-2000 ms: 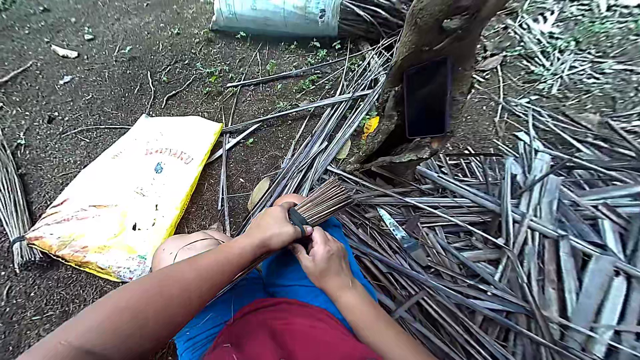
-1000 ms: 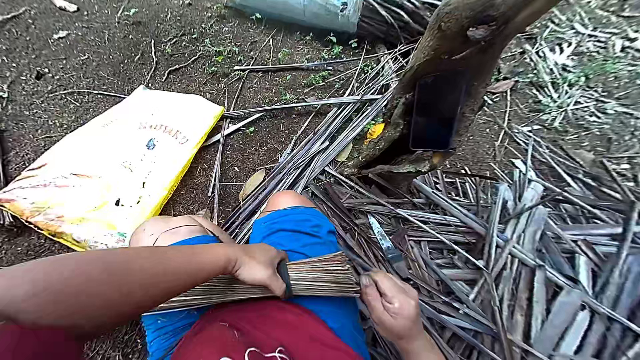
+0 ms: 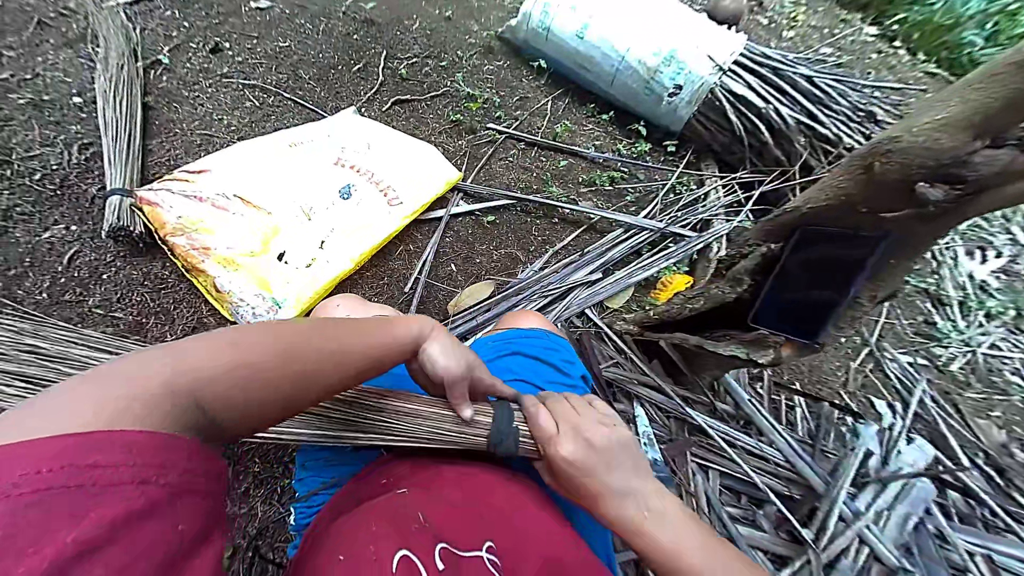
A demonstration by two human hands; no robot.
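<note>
A long bundle of thin brown midribs, like a stick broom (image 3: 384, 419), lies across my lap, its loose ends reaching out to the left edge of the head view. A dark band (image 3: 503, 429) wraps it near its right end. My left hand (image 3: 458, 370) rests on top of the sticks just left of the band, fingers pointing right and its thumb against them. My right hand (image 3: 588, 448) is closed around the right end of the bundle, its fingertips beside the band, hiding the stick ends.
A yellow and white sack (image 3: 312, 208) lies ahead on the soil, with another tied bundle (image 3: 120, 120) beyond its left corner. A filled pale sack (image 3: 632, 60) lies farther back. At right are a tree trunk (image 3: 904, 184) holding a phone (image 3: 818, 284), dry leaf strips (image 3: 800, 480) and a knife (image 3: 652, 444).
My left hand has moved from gripping around the band to resting beside it. My right hand has closed over the bundle's end, next to the band. The view has shifted noticeably.
</note>
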